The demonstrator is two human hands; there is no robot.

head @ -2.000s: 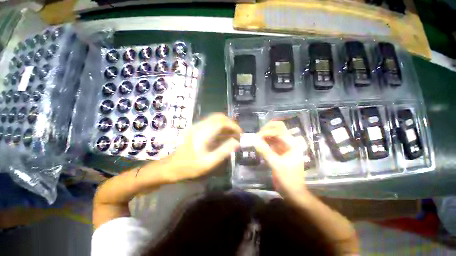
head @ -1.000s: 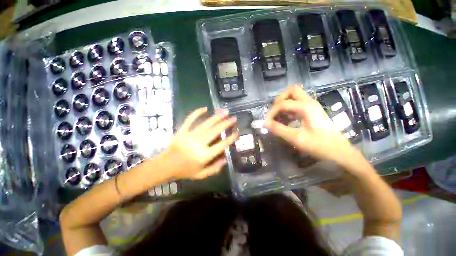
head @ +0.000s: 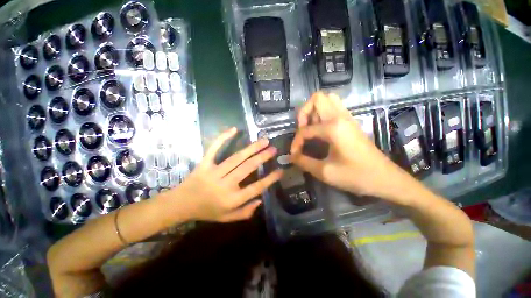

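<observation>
A black phone housing (head: 298, 198) lies back side up in the near-left pocket of the clear blister tray (head: 343, 216). A small pale oval adhesive pad (head: 283, 159) is at its upper back, at the fingertips of my right hand (head: 343, 152). The thumb and forefinger pinch at the pad's right edge; how much of it they grip is partly hidden. My left hand (head: 224, 183) is spread, palm down, with its fingertips at the housing's left side. My right hand covers most of the neighbouring pocket.
Black housings stand in the far row (head: 266, 67) and the near row's right pockets (head: 409, 139), where pale ovals show on them. At left is a clear tray of round parts (head: 90, 135), with an oval adhesive sheet (head: 156, 125) over its right side. Crinkly clear plastic lies far left.
The view has moved closer. The oval pad, held above the housing's right side before, is now against its upper back. My left hand stays spread beside the housing.
</observation>
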